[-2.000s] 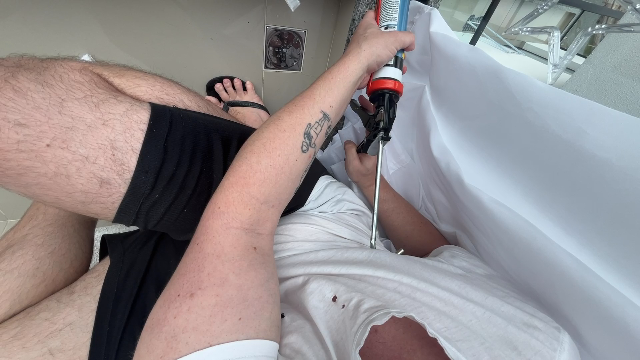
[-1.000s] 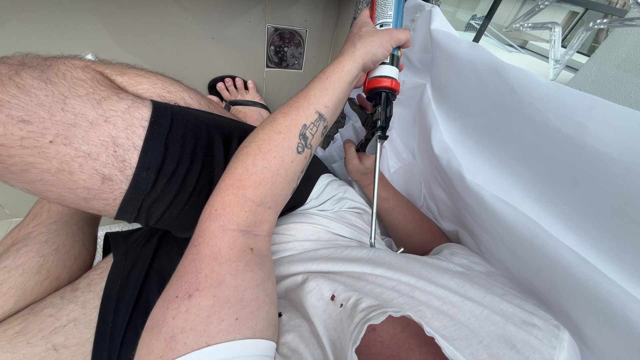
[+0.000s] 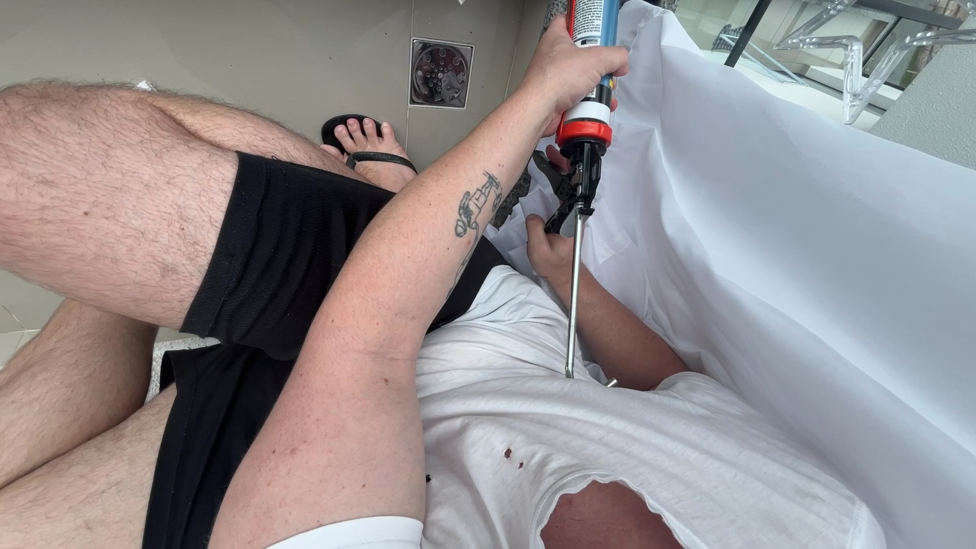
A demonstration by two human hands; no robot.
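Note:
A caulking gun (image 3: 585,171) with a black frame and a red collar holds a blue and red sealant cartridge (image 3: 598,30), which bears writing. My left hand (image 3: 572,72) is wrapped around the cartridge near the top edge, the tattooed forearm crossing my lap. Below it, my right hand (image 3: 553,248) grips the gun at its black handle and trigger, its fingers partly hidden. The steel plunger rod (image 3: 575,297) runs down to my white T-shirt (image 3: 518,404), its bent end against the cloth. The cartridge's nozzle end is out of view.
A white sheet (image 3: 801,229) hangs in folds along the right side, close to the gun and my right arm. Clear bent plastic pieces (image 3: 854,69) and glass are beyond it. A square floor drain (image 3: 441,73) lies in the tiles near my sandalled foot (image 3: 374,149).

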